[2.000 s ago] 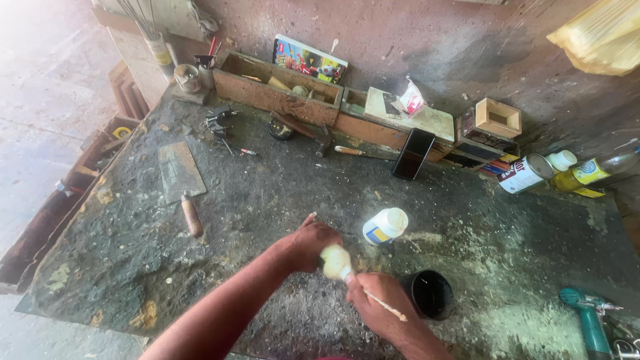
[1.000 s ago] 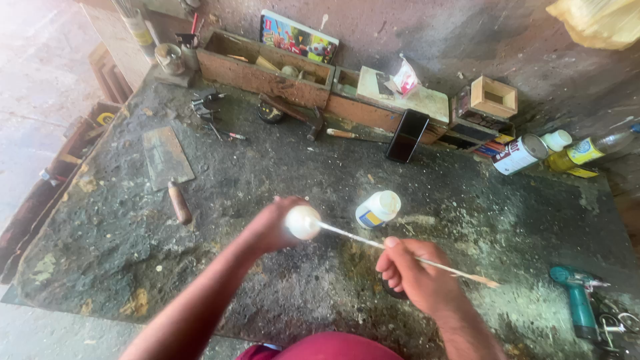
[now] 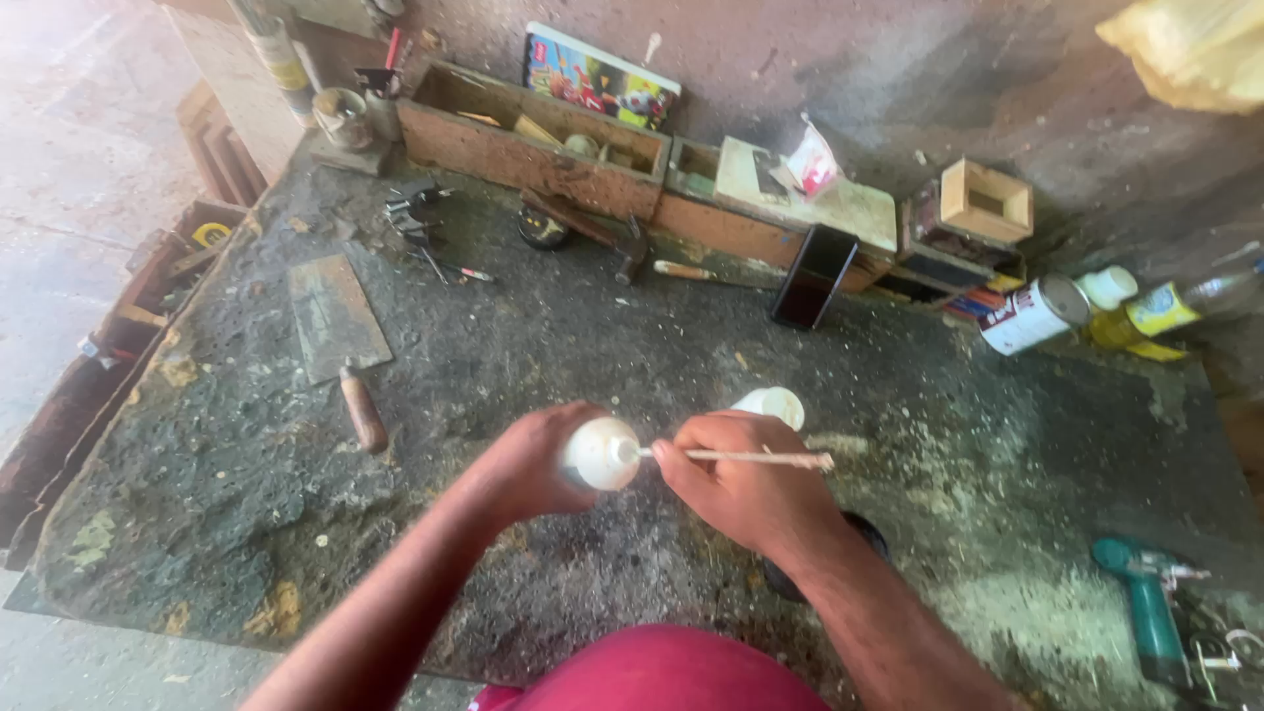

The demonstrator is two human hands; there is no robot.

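My left hand (image 3: pixel 546 461) is closed around a white plastic bottle (image 3: pixel 604 456), its narrow neck turned toward the right. Between the thumb and fingers of my right hand (image 3: pixel 748 481) is a thin wooden stick (image 3: pixel 790 458); its pale left end reaches the bottle's mouth. Whether the tip is inside the mouth I cannot tell. Just behind my right hand stands a second white bottle (image 3: pixel 775 403), partly hidden by it. A black cup (image 3: pixel 865 533) shows only in part beneath my right wrist.
A trowel (image 3: pixel 341 316) lies at left. Farther back are a hammer (image 3: pixel 628 249), a wooden-handled tool (image 3: pixel 683 271), a leaning smartphone (image 3: pixel 816 276) and a wooden box (image 3: pixel 533 158). A paint can (image 3: pixel 1034 314) stands at right, a green power drill (image 3: pixel 1145 607) near the front right.
The stick's pale end, well coated and drawn far out from the bottle one second ago, now mostly does not show. My right hand has come close to the bottle's mouth.
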